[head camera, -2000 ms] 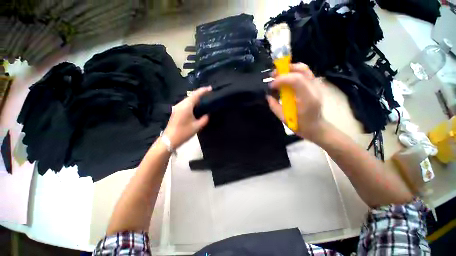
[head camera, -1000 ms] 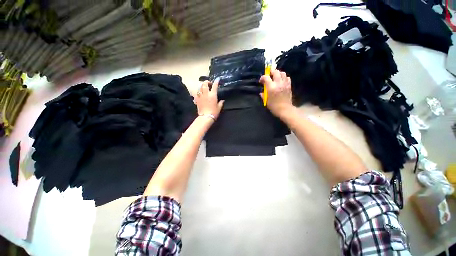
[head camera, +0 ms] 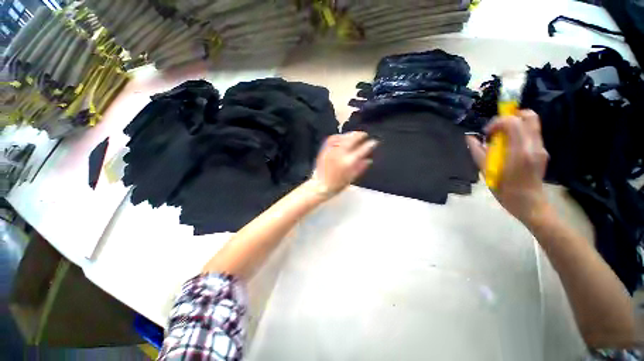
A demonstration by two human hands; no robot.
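My right hand (head camera: 519, 158) holds the glue brush (head camera: 503, 141) upright by its yellow handle, with the pale bristles up, right of the row of glued panels. The row of glued panels (head camera: 424, 151) lies overlapping at top centre, with shiny whitish streaked bands at its far end and matt black at its near end. My left hand (head camera: 344, 162) is at the row's left edge, fingers apart, blurred; it holds nothing that I can see. The stack of unglued panels (head camera: 233, 155) is a loose black heap at left.
A heap of black strips (head camera: 589, 134) lies at right, beyond my right hand. Bundled grey-brown pieces (head camera: 261, 32) with yellow edges line the back of the table. A pale sheet (head camera: 409, 282) lies before me. A small dark piece (head camera: 98, 163) lies at left. The table edge curves at lower left.
The view has turned left, so things appear further right. My left hand has come off the panels toward the unglued heap. My right hand has lifted the brush off the row's right side.
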